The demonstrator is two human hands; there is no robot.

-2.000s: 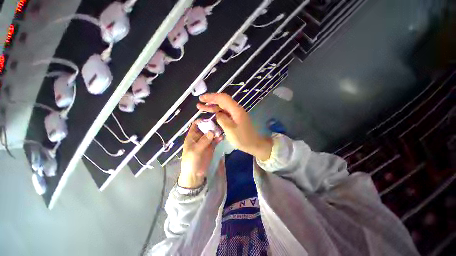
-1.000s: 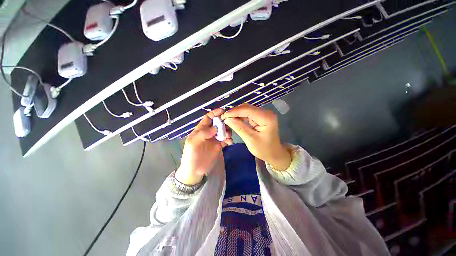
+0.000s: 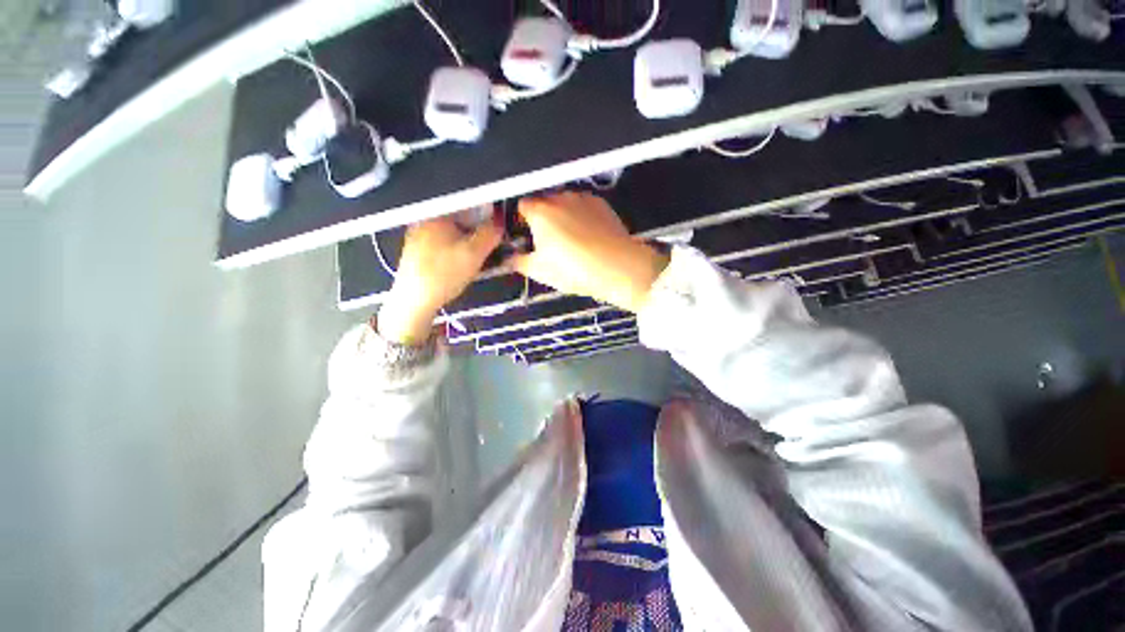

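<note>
My left hand and my right hand are close together at the front of a black lower shelf. Their fingers reach below the white edge strip of the shelf above. A small part of a white case shows at my left fingertips; the rest is hidden. My right fingers are bent beside it; what they hold cannot be made out. White charging cases with white cables lie on the shelf above. A dark-faced unit lies near its left end.
Another shelf end with a white strip is at the upper left. More tiers with thin white leads run below and to the right. A black cable crosses the grey floor at lower left. Dark racks stand at lower right.
Both hands have moved from in front of my chest, up and forward to the shelf edge. The white case, clearly seen in them before, is now mostly hidden. The view has shifted along the rack.
</note>
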